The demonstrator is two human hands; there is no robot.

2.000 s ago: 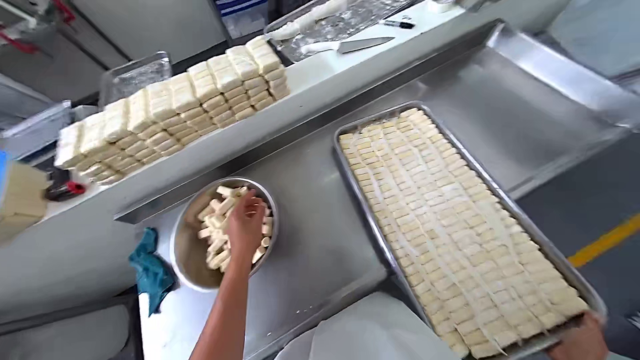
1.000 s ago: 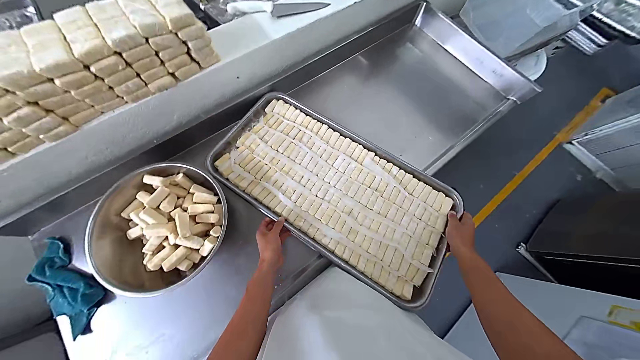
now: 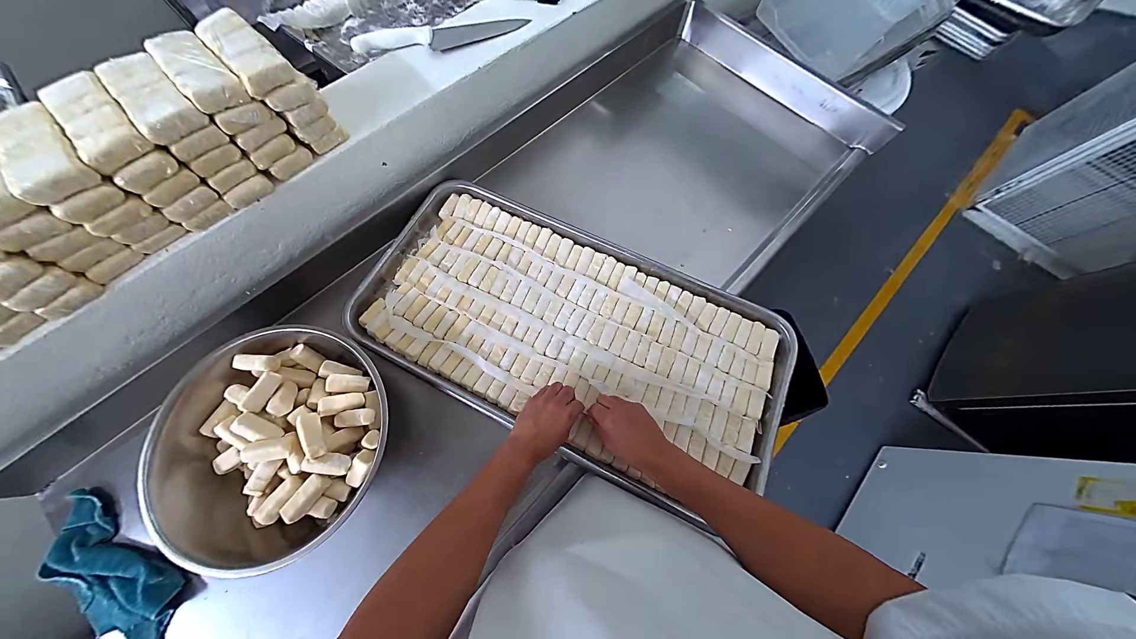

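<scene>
A metal sheet tray (image 3: 568, 231) lies aslant on the steel counter, filled with rows of short pale dough sticks (image 3: 568, 302) with thin whitish strips running between the rows. My left hand (image 3: 543, 417) and my right hand (image 3: 626, 430) are side by side at the tray's near edge, fingertips bent down on the nearest rows. Whether the fingers pinch a strip or a stick cannot be told. Left of the tray a steel bowl (image 3: 177, 497) holds a loose heap of similar dough sticks (image 3: 311, 435).
Wrapped pale blocks (image 3: 133, 160) are stacked on the ledge (image 3: 266, 240) behind the counter. A white-handled knife (image 3: 444, 35) lies farther along it. A teal cloth (image 3: 106, 550) sits left of the bowl. The steel counter's raised rim (image 3: 790, 75) stands beyond the tray.
Two seconds ago my left hand was in the bowl. One second ago both hands held the tray's edges, with the tray turned from its earlier angle. Now both hands are together at its near side.
</scene>
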